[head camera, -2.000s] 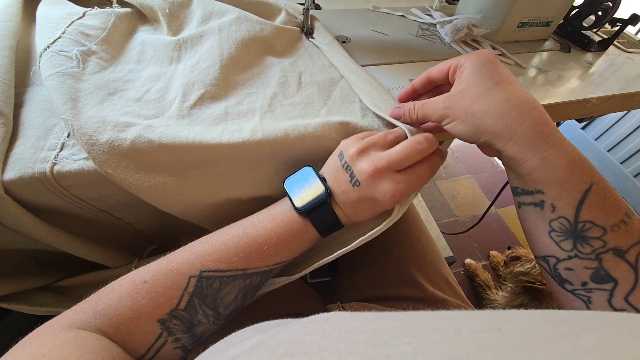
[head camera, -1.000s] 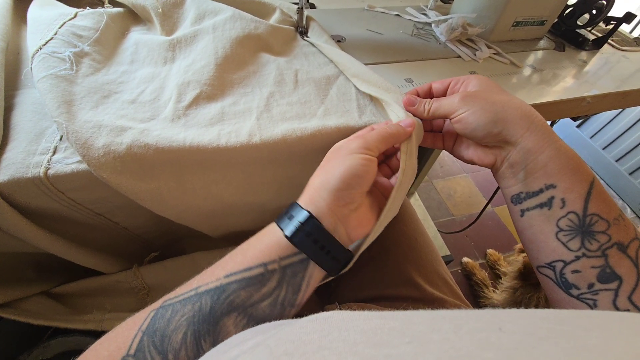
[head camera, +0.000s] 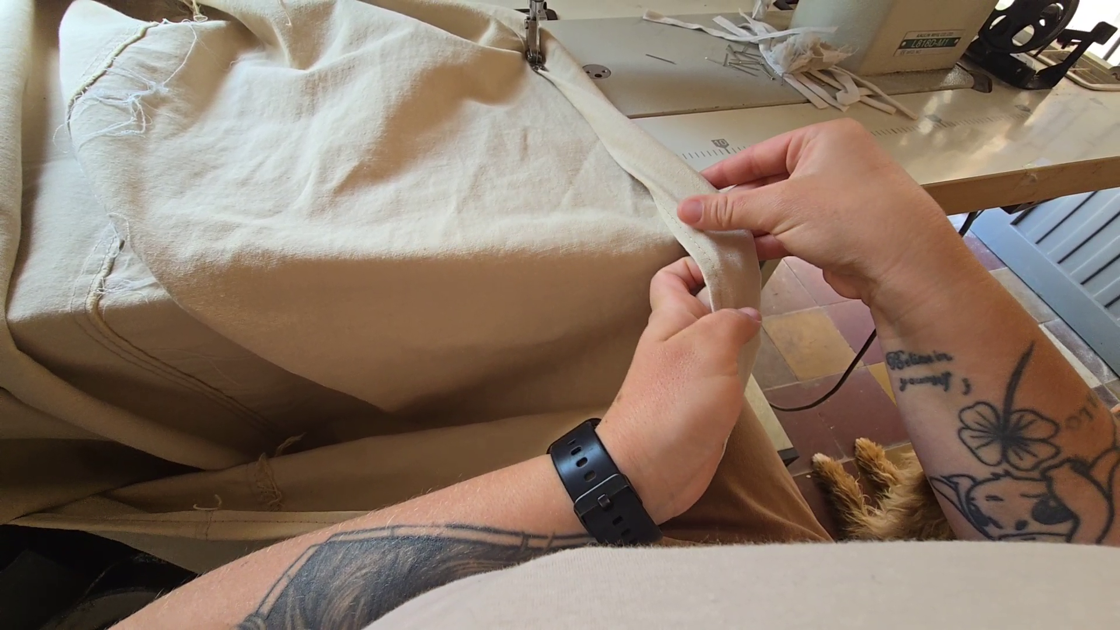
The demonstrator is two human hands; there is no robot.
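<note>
A large piece of beige fabric [head camera: 394,219] with frayed seams drapes over the sewing table and down its near side. Its folded edge [head camera: 612,131] runs from under the presser foot [head camera: 534,44] of a sewing machine toward me. My left hand [head camera: 691,385], with a black watch strap at the wrist, pinches this edge between thumb and fingers, palm side partly turned up. Just above it, my right hand [head camera: 787,201] grips the same folded strip, thumb on top and fingers behind. The fabric between the two hands lies flat and slightly bent.
On the machine bed [head camera: 639,87] lie several pins [head camera: 735,61] and a heap of white fabric strips [head camera: 814,66]. The machine's body [head camera: 892,35] stands behind, a black bobbin winder [head camera: 1032,39] at its right. Below are a dark cable [head camera: 840,385], floor tiles and a furry animal's paws [head camera: 857,481].
My left hand has turned from back up, watch face showing, to thumb side up with the strap's underside showing. Both hands still hold the folded edge.
</note>
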